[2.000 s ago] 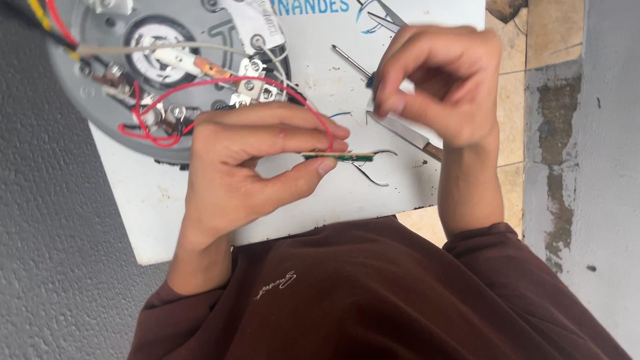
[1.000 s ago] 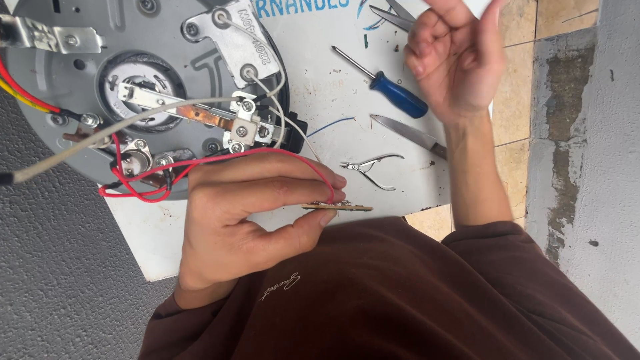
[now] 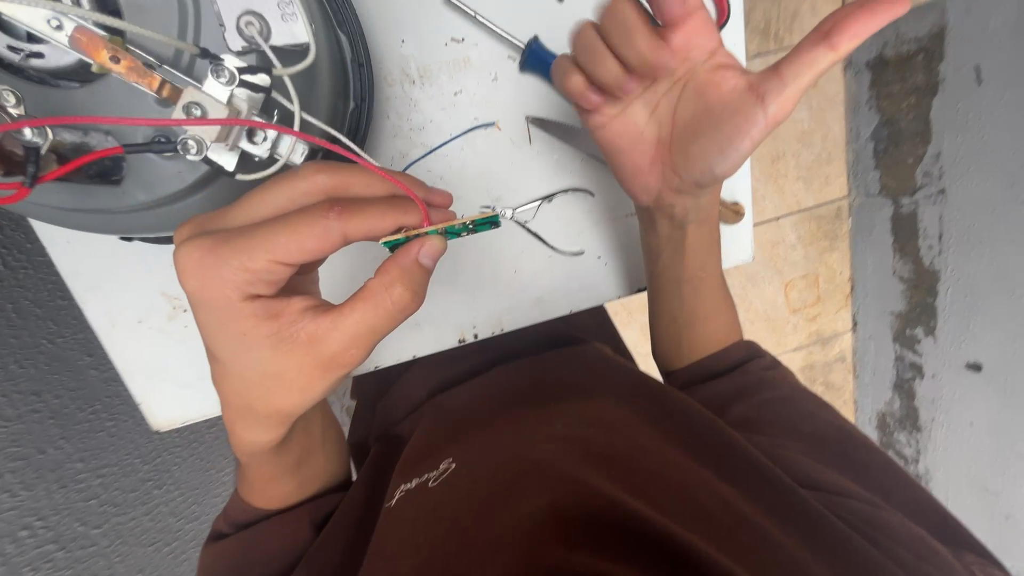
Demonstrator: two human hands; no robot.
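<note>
Between the thumb and fingers of my left hand (image 3: 312, 272) is a small green circuit board (image 3: 464, 230), seen nearly edge-on. A red wire (image 3: 344, 146) runs from the board to the round grey metal base of an appliance (image 3: 324, 96), which carries terminals, screws and a copper-coloured strip. My right hand (image 3: 672, 104) is raised, palm up, with its thumb spread and nothing seen in it. Under or beside it lie a screwdriver with a blue handle (image 3: 538, 58) and a knife blade (image 3: 568, 138), both partly hidden. Small metal nippers (image 3: 524, 212) lie just beyond the board.
A short blue wire (image 3: 448, 146) lies on the white tabletop (image 3: 480, 296), among small dark crumbs. Part of a red-handled tool (image 3: 722, 12) shows at the top, behind my right hand. Tiled floor (image 3: 800, 264) shows at the right, past the table's edge.
My right hand, earlier bent near the screwdriver with fingers curled, has opened and turned palm up. My left hand keeps its hold on the board. The view has shifted closer.
</note>
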